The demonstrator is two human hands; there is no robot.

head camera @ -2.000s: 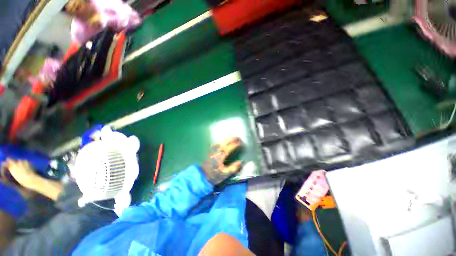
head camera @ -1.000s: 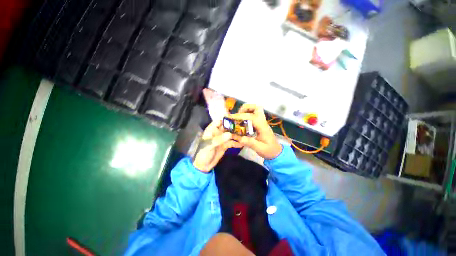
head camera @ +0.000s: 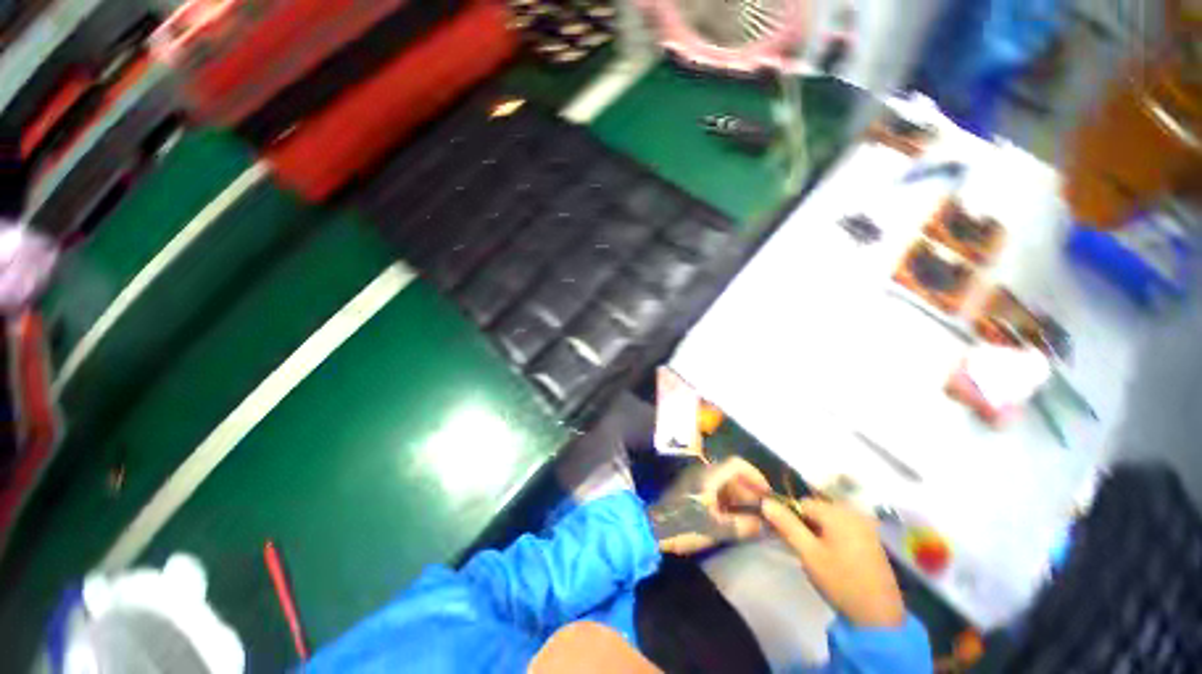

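Note:
My left hand (head camera: 699, 511), with a greyish covering, and my right hand (head camera: 841, 546) meet above my lap, near the near left edge of the white machine top. A small dark electrical component (head camera: 780, 503) shows between their fingertips, mostly hidden by the fingers and blurred. The fingers of both hands are closed around it. A pink-and-white card (head camera: 678, 414) is just beyond my hands, at the machine's corner.
A black blister tray (head camera: 554, 250) lies ahead on the green surface. The white top (head camera: 791, 342) bears brown-orange fixtures (head camera: 939, 270) and a pink holder (head camera: 995, 382). A red button (head camera: 928, 549) is at the front edge. A white fan (head camera: 165, 625) and red stick (head camera: 282, 599) are left.
The view has swung left, bringing the fan, red stick and red tray back in. Both hands stay together at the component, which is now more hidden by the fingers.

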